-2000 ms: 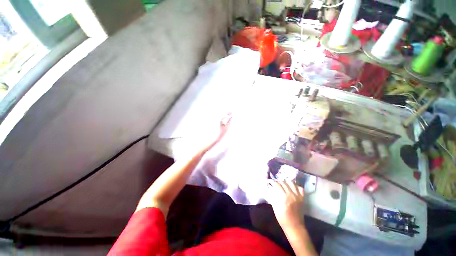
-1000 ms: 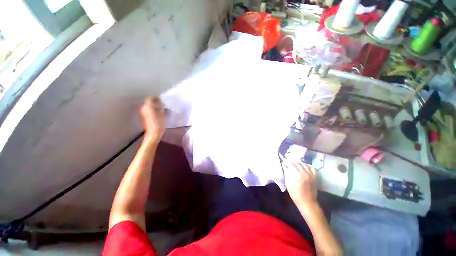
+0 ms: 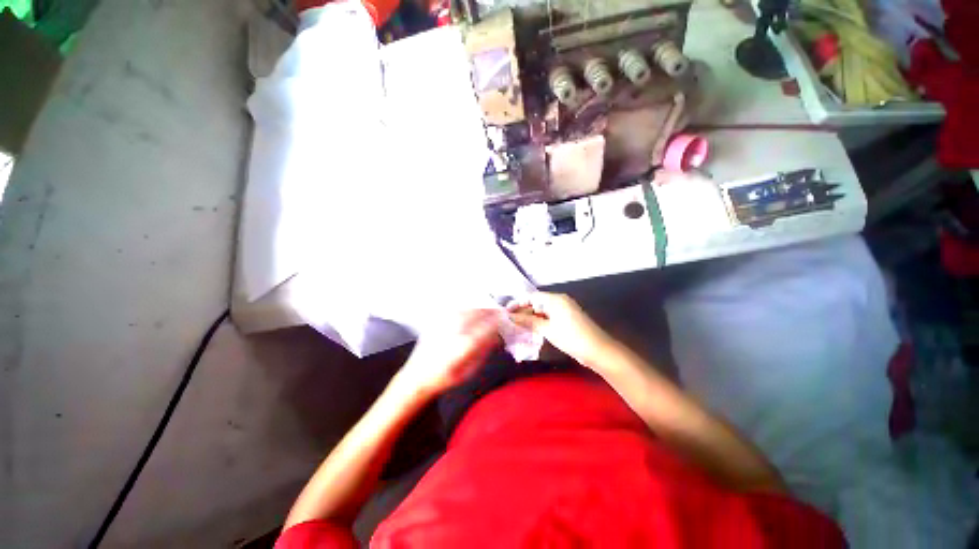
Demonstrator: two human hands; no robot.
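Thin white fabric, strongly overexposed, covers the table left of the machine and hangs over the front edge. My left hand and my right hand are close together just in front of the table edge. Both hold a bunched edge of the white fabric between the fingers; the fingertips are blurred. The grubby brown-beige overlock machine stands beyond my hands, with round knobs on its front. The presser foot area is at its left end, apart from my hands.
A pink ring and a flat cluster of small tools lie on the table's right part. A green tape strip crosses its front. A pile of white cloth is below at right. A tray holds yellow-tan strips. A wall is at left.
The view has shifted right and down. My left hand has come from the far left to beside my right hand. My right hand has left the table front and now holds the fabric edge.
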